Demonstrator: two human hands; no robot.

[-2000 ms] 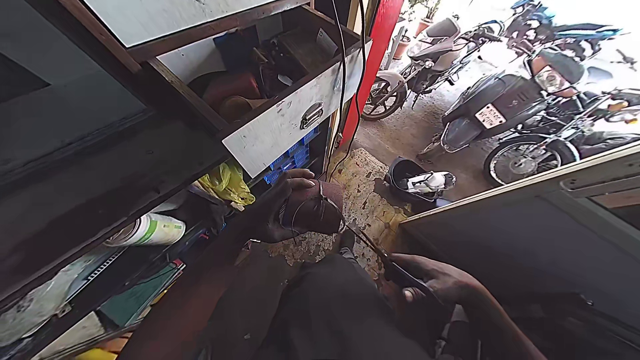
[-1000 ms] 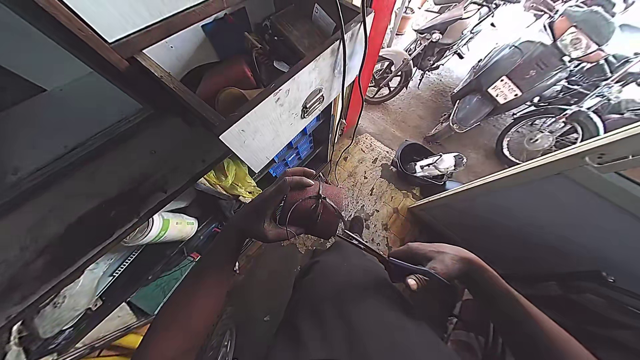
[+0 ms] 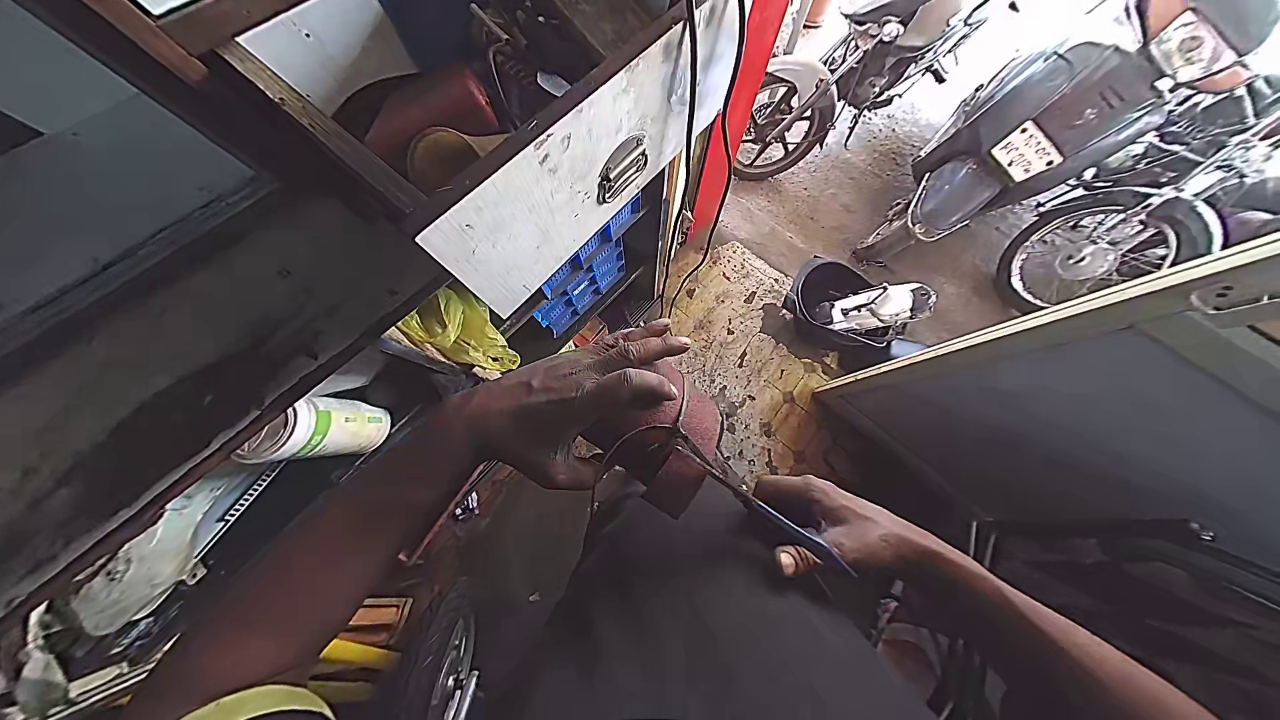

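My left hand (image 3: 590,405) is closed around a curved reddish-brown piece (image 3: 700,410), perhaps sandpaper or leather, with thin strips hanging from it. A lower flap of the same material hangs below the fingers. From the right, my right hand (image 3: 835,530) grips a pair of scissors (image 3: 790,525) by dark blue handles. The scissors point up and left, their blades at the edge of the reddish-brown piece. How far apart the blades are is hard to tell.
An open drawer (image 3: 560,170) holding mixed items is at the upper left, above blue plastic trays (image 3: 585,280). A yellow plastic bag (image 3: 460,330) and a white roll (image 3: 330,430) lie on the left. Black cables (image 3: 690,150) hang ahead. A black bucket (image 3: 820,300) stands near parked motorcycles (image 3: 1090,250).
The reddish-brown piece was a fuller roll in my left hand; now a flap hangs below it. The fingers of my left hand have shifted over its top.
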